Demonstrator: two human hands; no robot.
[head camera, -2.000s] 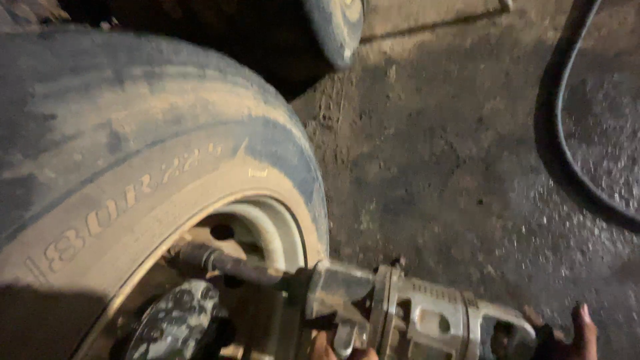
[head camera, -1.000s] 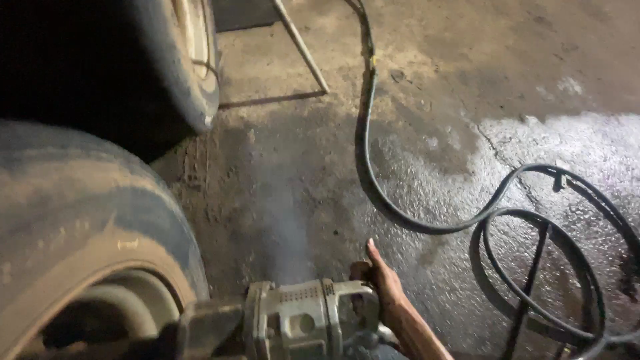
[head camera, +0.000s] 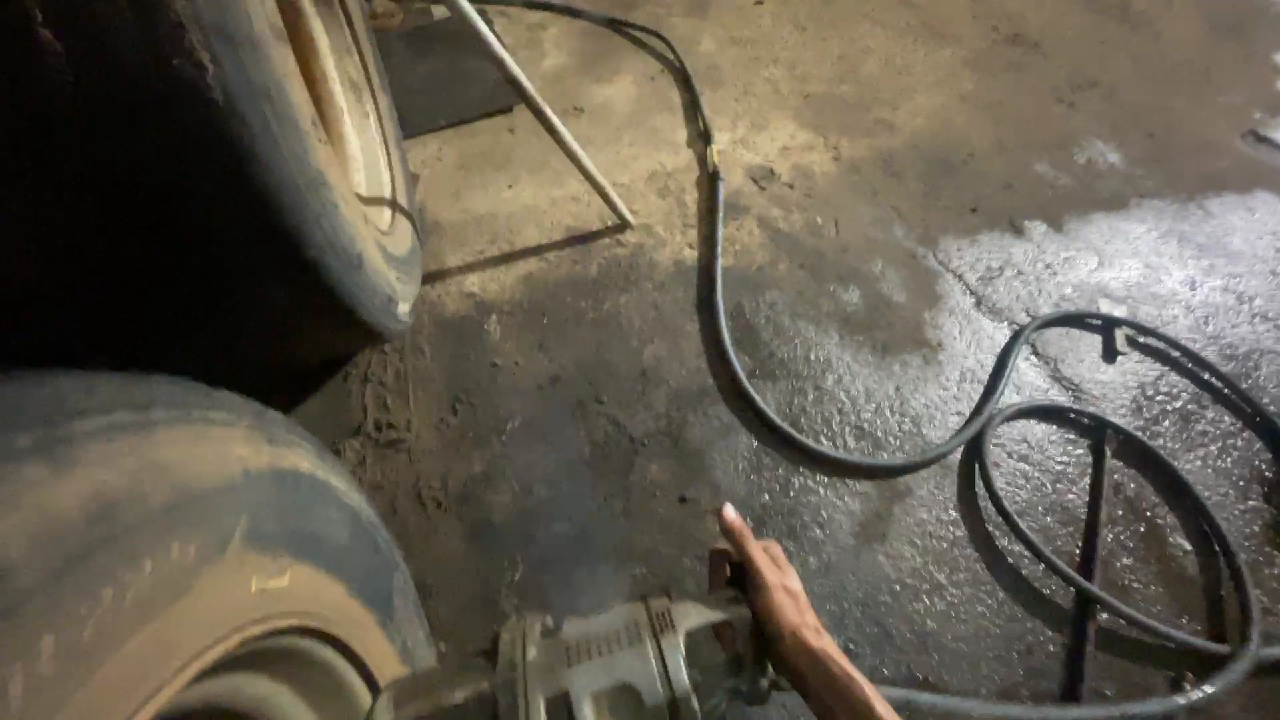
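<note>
A large metal impact wrench (head camera: 600, 655) lies across the bottom of the view, its front end toward the wheel rim (head camera: 285, 680) of the near truck tire (head camera: 220, 510). My right hand (head camera: 775, 590) grips the wrench's rear handle, thumb pointing up. A faint haze hangs over the floor just above the tool's body. A hose (head camera: 950, 695) runs off to the right from near the handle. The tool's front end is blurred, and its contact with the wheel is hidden. My left hand is out of view.
A second truck tire (head camera: 375, 270) stands beyond the near one. A dark hose (head camera: 715, 280) curves across the floor and loops at the right, over a dark metal bar (head camera: 1085, 570). A pale rod (head camera: 550, 120) slants down near the far tire. The floor at the right is wet.
The view has swung to the right, bringing in more floor and the looped hose. Fingers seen on the wrench's body two seconds ago are out of sight. The right hand remains at the handle.
</note>
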